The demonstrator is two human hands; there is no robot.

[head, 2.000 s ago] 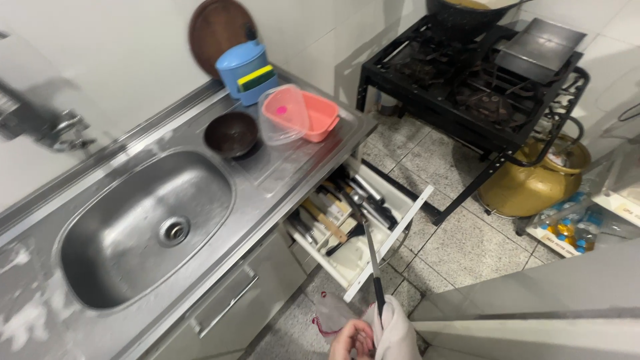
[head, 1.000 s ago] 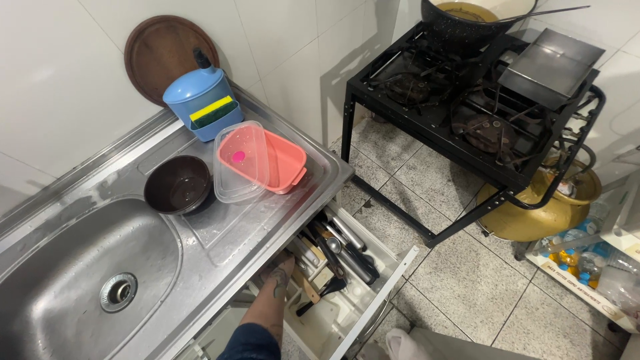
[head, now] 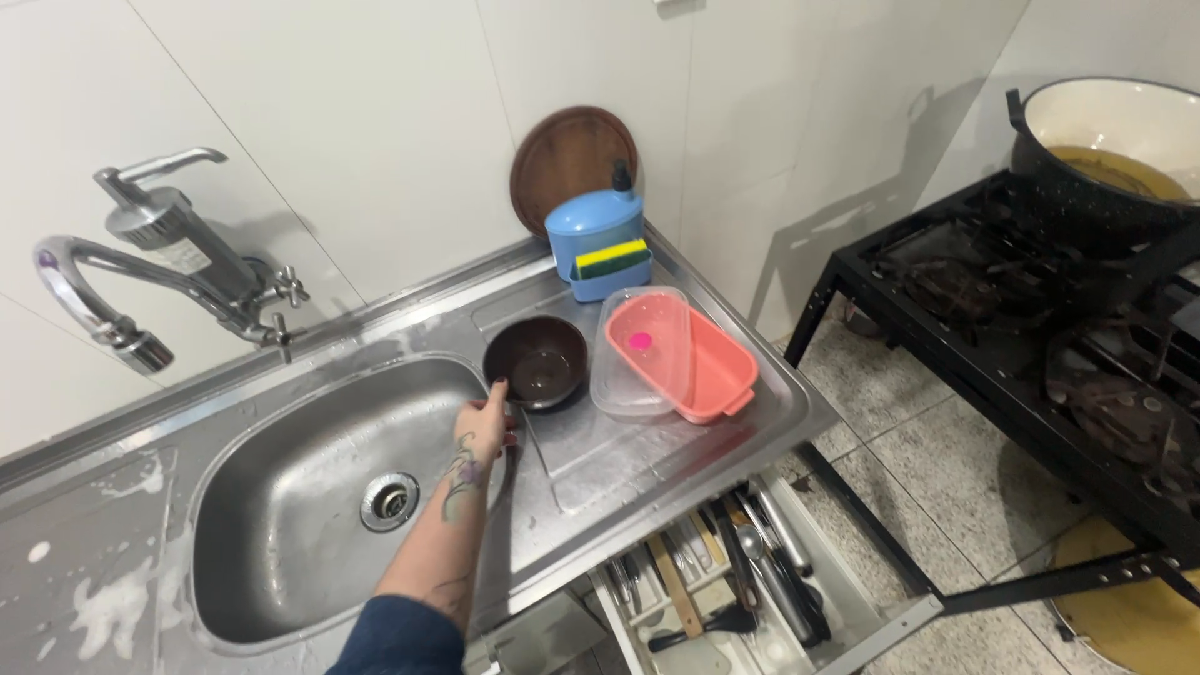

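My left hand [head: 486,419] grips the near left rim of a dark brown bowl [head: 538,364], thumb over the edge and fingers outside. The bowl is by the right edge of the steel sink basin [head: 281,525], with a little liquid inside. Right of it lies a pink plastic container [head: 727,368], partly covered by a tilted clear lid [head: 637,389]. Behind them a blue soap dispenser [head: 592,228] holds a yellow and green sponge [head: 610,260]. My right hand is out of view.
An open utensil drawer [head: 900,619] juts out below the counter. A chrome faucet [head: 141,267] reaches over from the left. A round wooden board [head: 574,164] leans on the wall. On the right, a black stove [head: 994,394] bears a pot [head: 1097,159] containing yellowish liquid.
My left hand has moved from the open drawer up to the bowl and taken hold of its rim. The view has swung left, bringing the faucet in.
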